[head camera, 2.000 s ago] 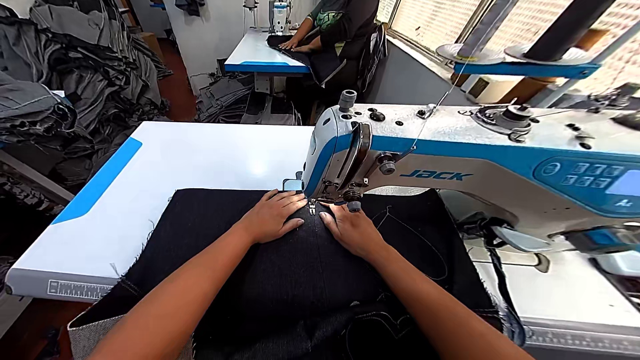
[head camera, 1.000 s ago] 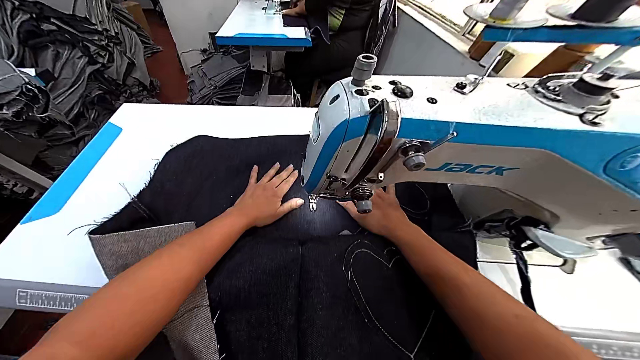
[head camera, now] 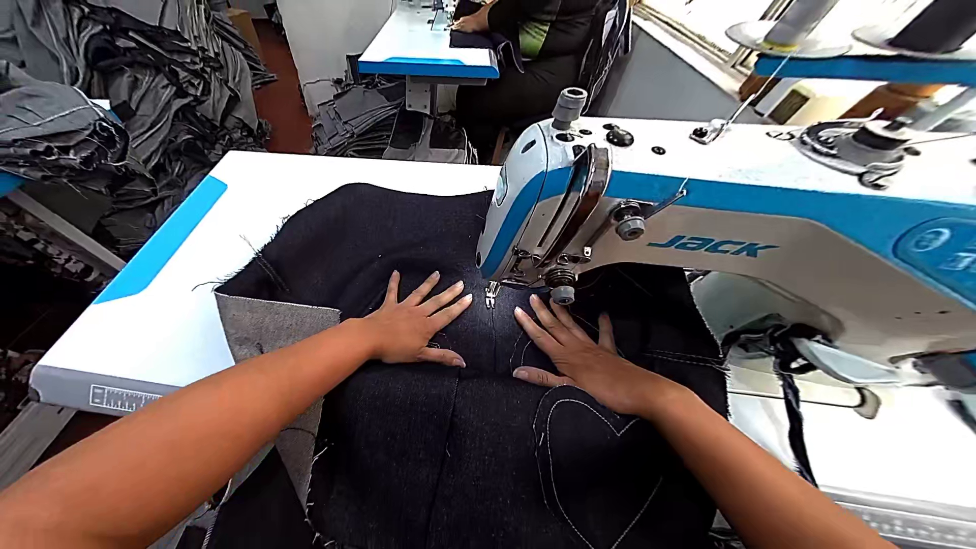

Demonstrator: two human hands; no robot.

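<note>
A dark denim piece (head camera: 396,450) with a seam down its middle and light heart-shaped stitching at the right lies across the white table of a Jack sewing machine (head camera: 709,198). Flat on the cloth, left of the presser foot (head camera: 492,293), rests my left hand (head camera: 412,324) with its fingers spread. My right hand (head camera: 572,347) presses on the cloth just right of the foot, fingers apart, thumb pointing left. The seam runs under the foot between both hands. At the left a corner of the denim is folded over, showing its grey underside (head camera: 274,328).
Heaps of grey garments (head camera: 152,99) lie at the left. Beyond the white sewing table (head camera: 183,244) a person (head camera: 549,53) sits at another machine table (head camera: 427,65). Thread cones (head camera: 801,27) stand at the upper right. Dark cloth strips (head camera: 789,396) hang beside the machine's arm.
The denim has shifted on the table, and more of the heart stitching shows than two seconds ago. My right hand has come out from beside the needle area toward me, its fingers now spread.
</note>
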